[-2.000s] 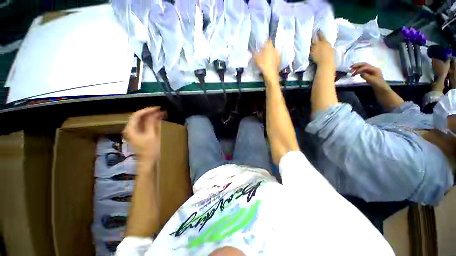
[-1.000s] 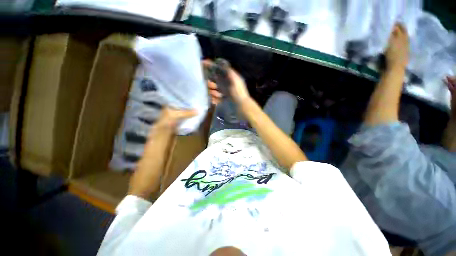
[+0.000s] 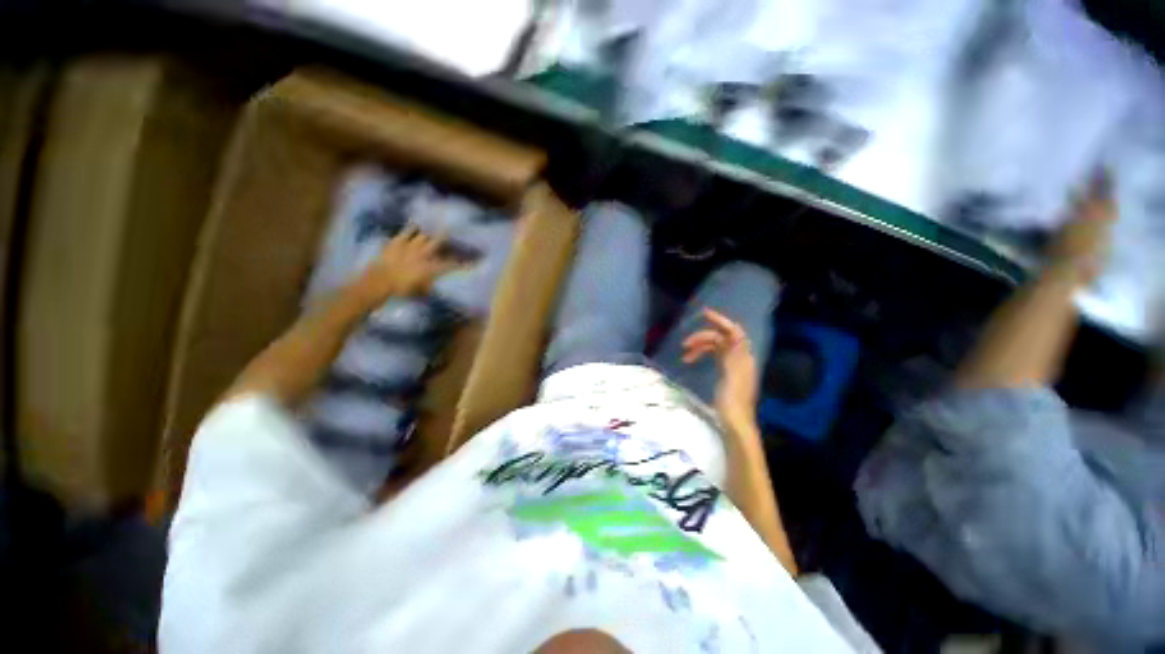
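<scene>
An open brown carton [image 3: 517, 319] stands at my left, below the bench. White-bagged dark items [image 3: 373, 362] lie in a row inside it. My left hand [image 3: 411, 263] is inside the carton, over the bagged items at its far end. The picture is blurred, so I cannot tell if its fingers grip an item. My right hand [image 3: 726, 342] is raised over my right thigh, empty, with its fingers apart.
A green-edged bench [image 3: 818, 189] runs across the top, with blurred white-bagged items [image 3: 882, 90] on it. Another person's hand [image 3: 1083, 236] reaches onto it at the right. A blue stool [image 3: 814, 381] stands below. Another brown carton [image 3: 96, 256] is at far left.
The white-bagged item held between my hands is no longer there. My left hand has moved into the carton. My right hand has let go of the dark end and moved right and down.
</scene>
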